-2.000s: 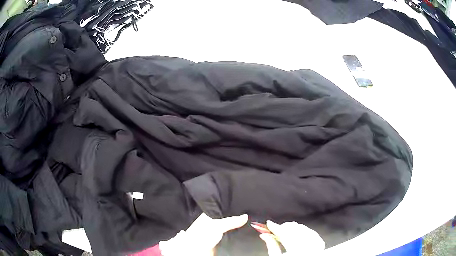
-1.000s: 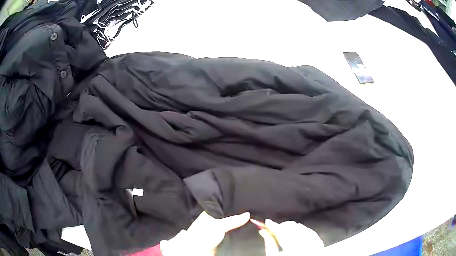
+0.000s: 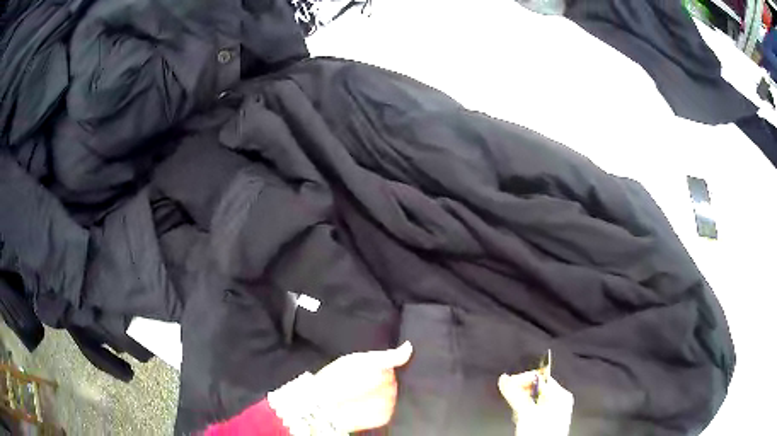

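A large black coat lies creased in front of me. A small white label shows on it. My left hand pinches the edge of the sleeve cuff at the bottom centre. My right hand is a little to the right, apart from my left hand, above the cloth. It holds small pointed snips, mostly hidden in the fingers; only the tip shows clearly.
A heap of black coats with round buttons is at the left. A small dark and shiny rectangle, perhaps a phone, lies at the right on the white table. Black cloth lies at the far right. A wooden stool stands lower left.
The view has turned and shifted left, showing floor and stool. My right hand has moved right, away from my left hand and the cuff edge. The cuff lies flatter and straighter.
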